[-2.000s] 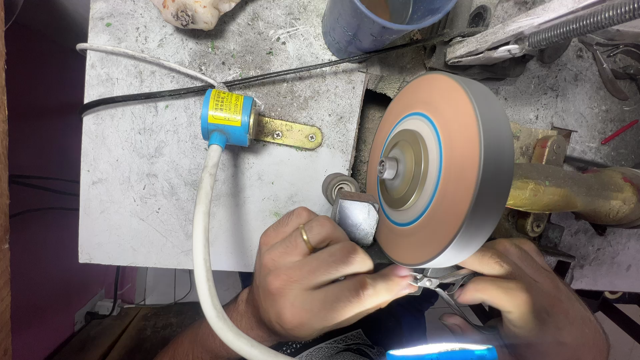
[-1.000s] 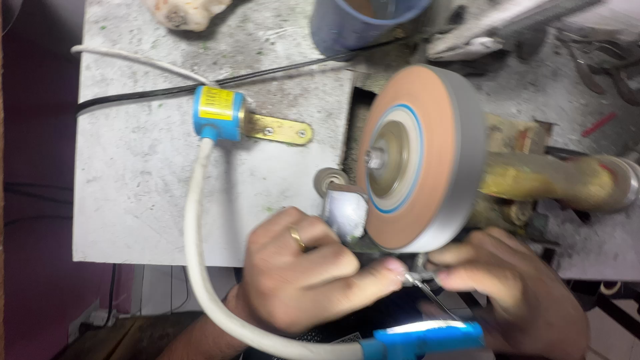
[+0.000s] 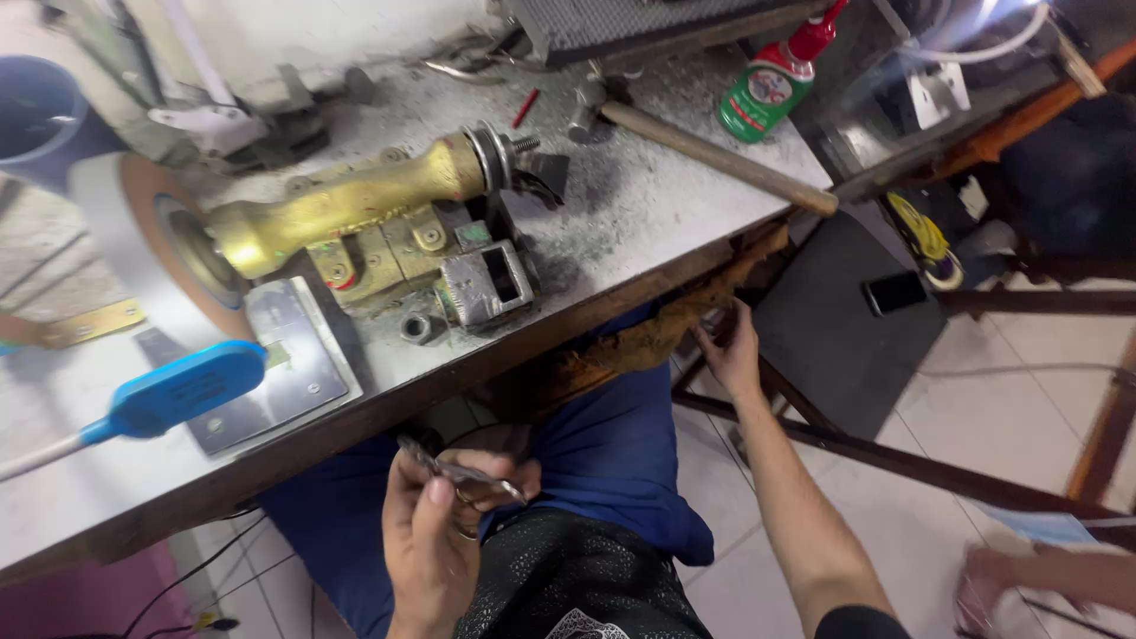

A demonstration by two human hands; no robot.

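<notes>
My left hand [image 3: 444,519], with a ring on it, is closed around a slim metal tool [image 3: 461,475], held above my lap in front of the bench edge; its exact kind is not clear. My right hand [image 3: 729,342] reaches out to the bench's front edge, beside a brown leather-like apron or sheet [image 3: 648,342]; its fingers are bent round something small and dark that I cannot make out. At the left of the bench stands the grinding wheel [image 3: 146,240], mounted on a gold-painted spindle housing [image 3: 355,204].
A blue lamp head [image 3: 186,386] hangs over the bench's front left. A hammer [image 3: 710,151], a green bottle with red top [image 3: 765,93], a metal nut [image 3: 415,328] and a blue bucket [image 3: 40,115] are on the bench. Right lie a black board [image 3: 834,328] and a phone [image 3: 895,293]; another person's limb [image 3: 1038,581] shows.
The view has swung far to the right. Both hands have left the wheel and come apart; my left hand is now over my lap, my right hand is out by the bench's front edge.
</notes>
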